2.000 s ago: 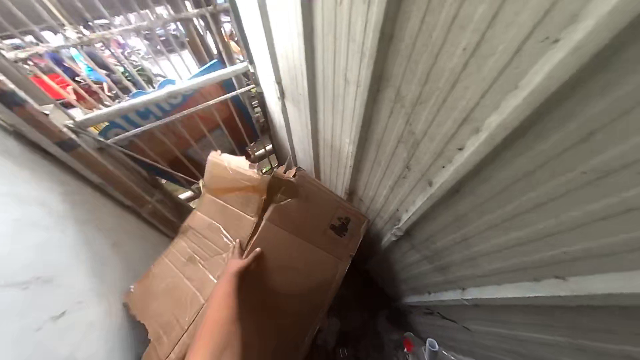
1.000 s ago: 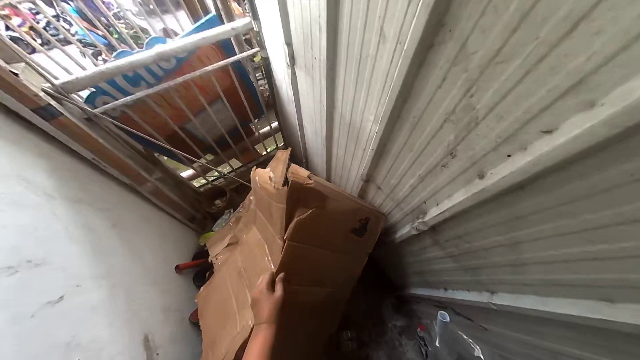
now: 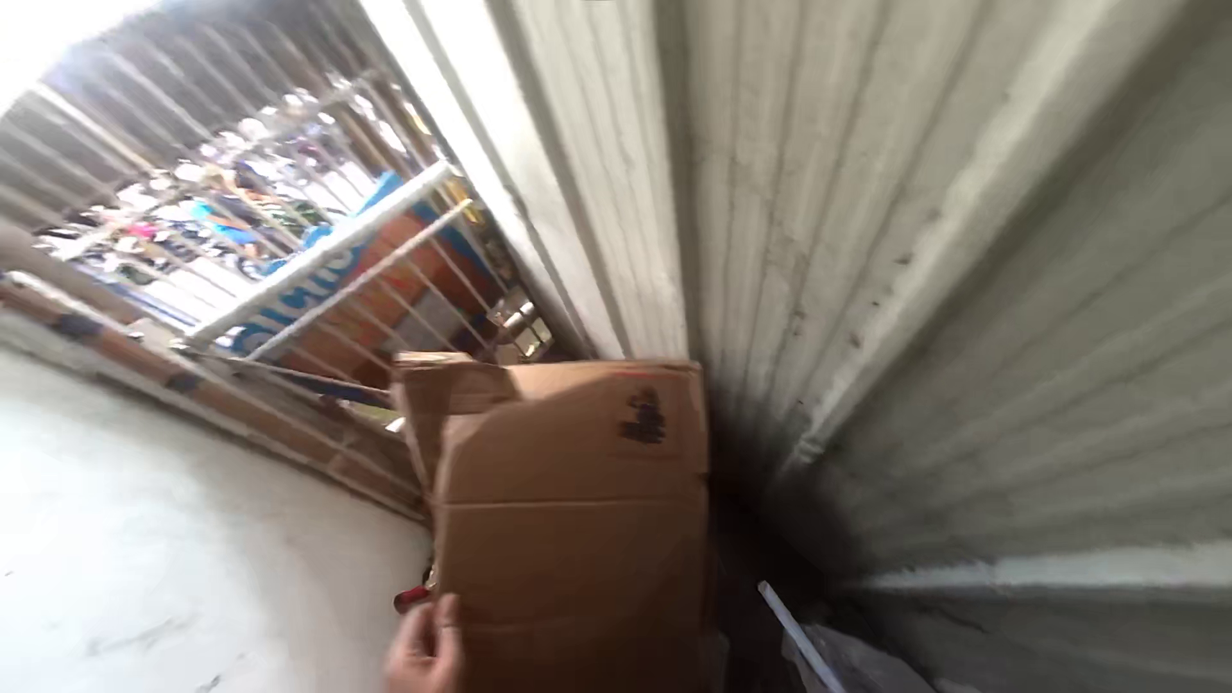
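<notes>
A large flattened cardboard box [image 3: 577, 539] stands in the corner, creased across the middle, with dark handwriting near its upper right edge. Folded flaps stick out at its upper left. My left hand [image 3: 425, 650] is at the bottom, with bent fingers at the cardboard's lower left edge; whether they pinch the cardboard is not clear. Just above the fingers a small red object [image 3: 412, 598] shows beside the cardboard. My right hand is out of the picture.
Ribbed metal panels [image 3: 789, 241] rise on the right, and a white wall [image 3: 192, 539] stands on the left. A barred metal gate [image 3: 318, 255] with a painted sign lies beyond. A pale tube [image 3: 801, 635] and clear plastic [image 3: 857, 664] sit low right.
The hand has gone from the face of the cardboard to its left edge. The cardboard's broad left portion, visible earlier, no longer shows spread out.
</notes>
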